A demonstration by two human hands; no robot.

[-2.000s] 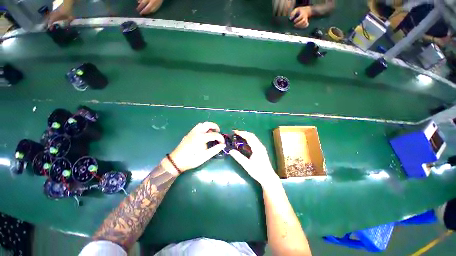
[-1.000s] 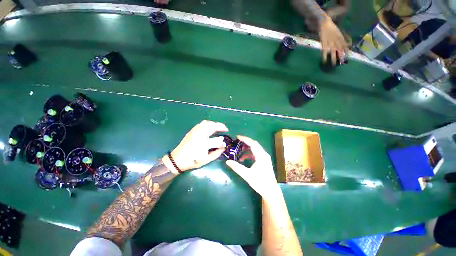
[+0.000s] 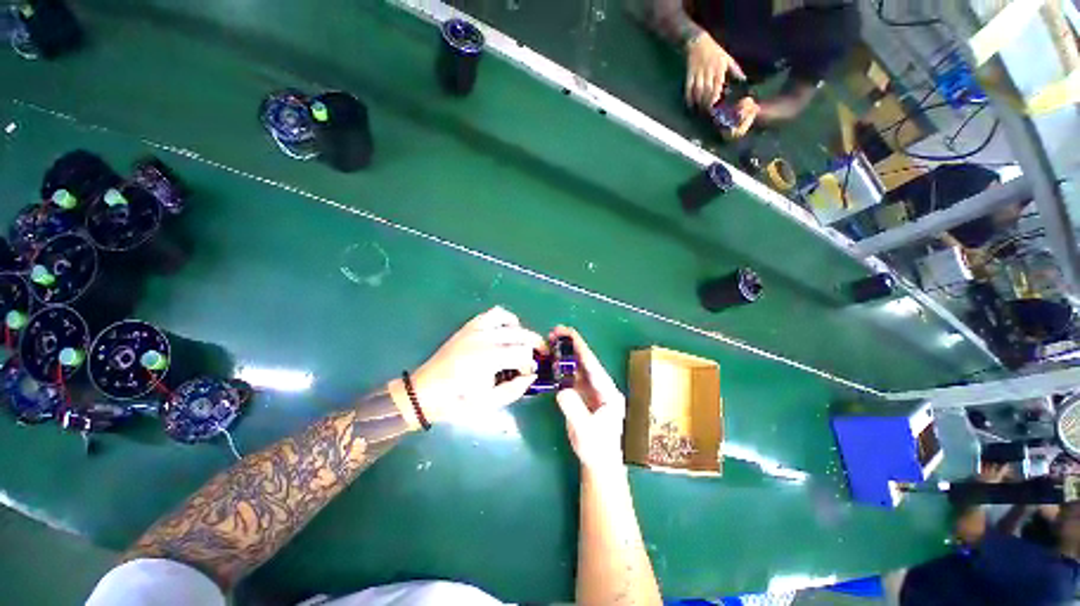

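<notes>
My left hand (image 3: 480,369) and my right hand (image 3: 589,403) hold a small dark unit (image 3: 554,368) between them over the green table, in the middle of the view. The unit shows dark and purplish parts; the fingers cover much of it. My left fingertips are at its left side and top. My right thumb and fingers grip its right side. I cannot tell whether a small part is in my left fingers. A tan open carton (image 3: 638,408) with many tiny brownish metal pieces lies just right of my right hand.
A cluster of black units (image 3: 128,358) with green dots and wired discs is at left. Single black cylinders (image 3: 460,59) stand or lie across the table's pale line (image 3: 355,216). A blue box (image 3: 868,456) is at right. A person's hands (image 3: 714,83) hold a dark part beyond the rail.
The view has turned, so the table and rail now slant down to the right. Both hands stay around the dark unit. The person across now holds a dark part.
</notes>
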